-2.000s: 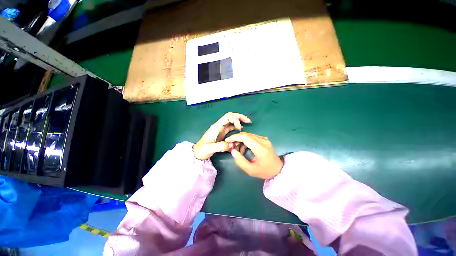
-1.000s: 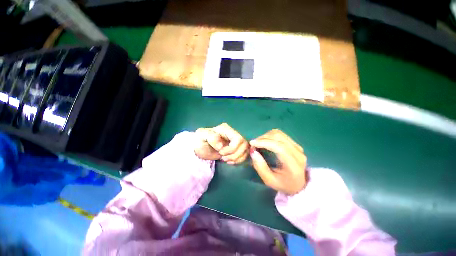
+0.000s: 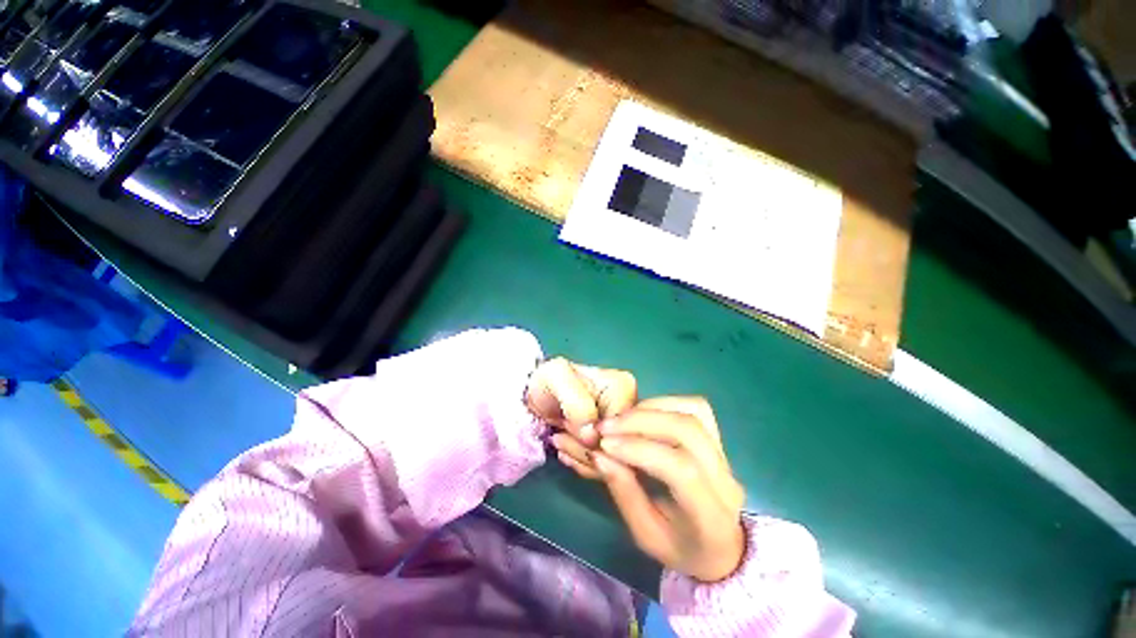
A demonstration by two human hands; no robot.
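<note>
My left hand (image 3: 576, 396) and my right hand (image 3: 673, 480) are bare and meet above the green bench (image 3: 498, 293) near its front edge. The left fingers are curled. The right thumb and fingertips touch the left fingertips. Any small thing between the fingertips is too small to make out. A stack of black foam trays (image 3: 411, 231) stands to the left, with glossy dark smartphones (image 3: 218, 137) side by side in the top tray. Neither hand touches the trays.
A white instruction sheet (image 3: 747, 237) with black and grey rectangles lies on a tan board (image 3: 511, 106) beyond my hands. A pale strip (image 3: 1009, 430) runs along the bench at right. Blue material (image 3: 81, 305) hangs at left above the blue floor with yellow-black tape (image 3: 118, 442).
The view has turned, so the tray stack shows more fully at upper left. My hands, apart from a fingertip contact one second ago, are now closer together with fingers overlapping.
</note>
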